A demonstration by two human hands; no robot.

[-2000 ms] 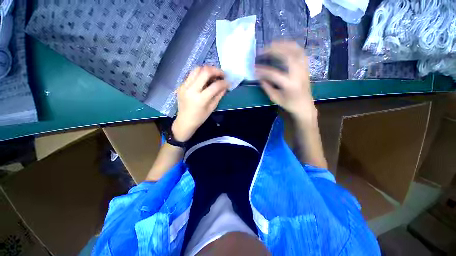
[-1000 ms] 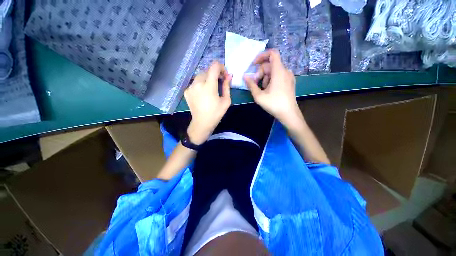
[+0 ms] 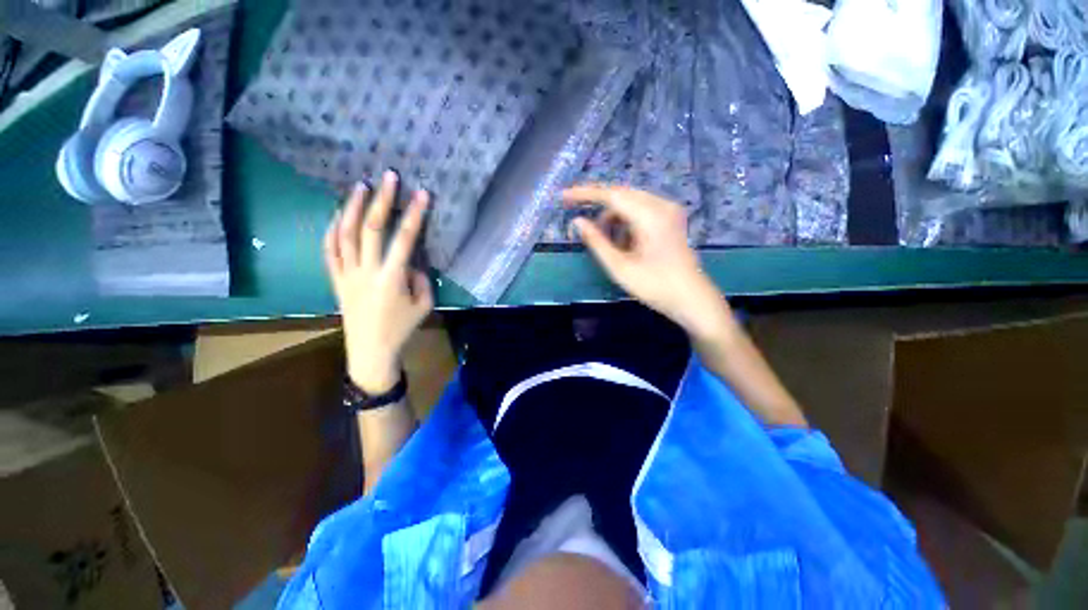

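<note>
A dark grey printed packing bag lies at an angle on the green bench, its plain shiny strip toward me on the right. My left hand has its fingers spread at the bag's lower left edge; its fingertips overlap the bag. My right hand is by the plain strip, thumb and fingers curled with a gap between them. Whether it touches the strip or holds anything thin, I cannot tell. No white leaflet shows in either hand.
White cat-ear headphones lie on another grey bag at bench left. More grey bags lie to the right. White leaflets and coiled white cables are at far right. Open cartons stand below the bench edge.
The white leaflet between my hands is gone from view. My left hand has moved left to the bag, my right hand to its strip. The view has shifted left, showing the headphones.
</note>
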